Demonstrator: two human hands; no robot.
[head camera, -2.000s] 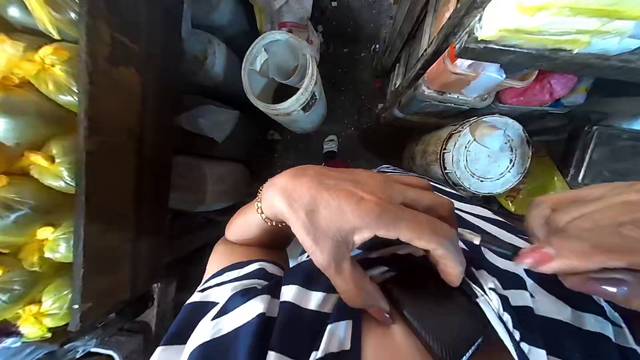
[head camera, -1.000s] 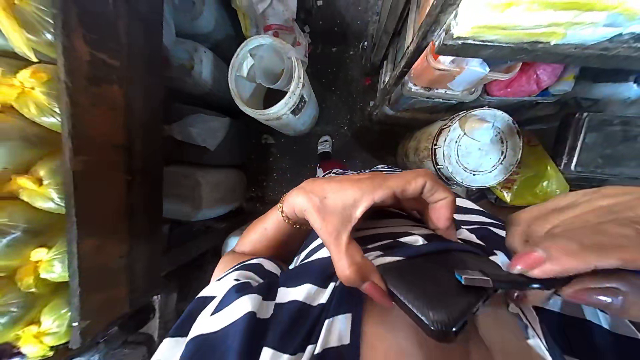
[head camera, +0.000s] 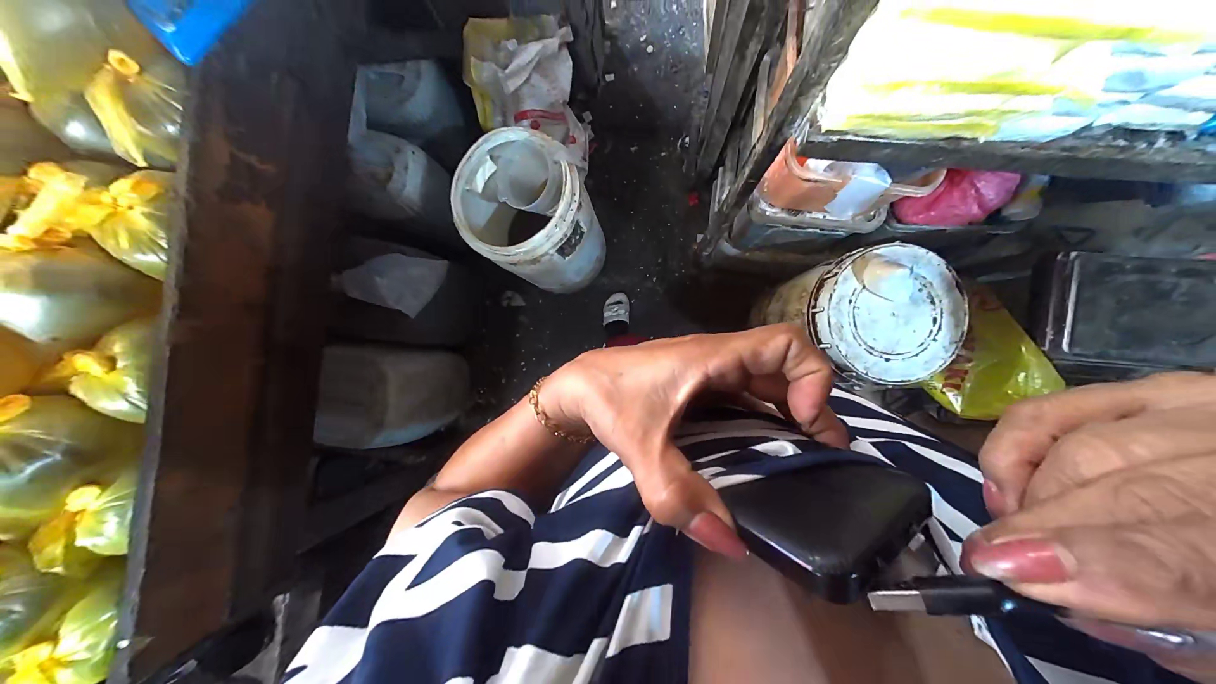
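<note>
My left hand (head camera: 684, 408), with a chain bracelet at the wrist, holds a black device (head camera: 831, 522), maybe a power bank, against the striped dress (head camera: 494, 570). Its thumb lies on the near left edge and the curled fingers are at the far side, partly on the cloth. At the right, my right hand (head camera: 1102, 503) pinches a black USB cable plug (head camera: 950, 597) between thumb and finger. The plug's metal end is close to the device's right end; whether it touches is hard to tell.
Knotted yellow plastic bags (head camera: 85, 380) line a wooden shelf (head camera: 237, 342) on the left. Ahead on the floor stands an open white bucket (head camera: 532, 209). To the right are a lidded bucket (head camera: 888, 313), a yellow-green bag (head camera: 997, 366), a pink bag (head camera: 959, 197) and a rack (head camera: 988, 157).
One second ago the USB plug's metal end overlapped the top of the device; now it is beside the right end. My left hand keeps its hold on the device.
</note>
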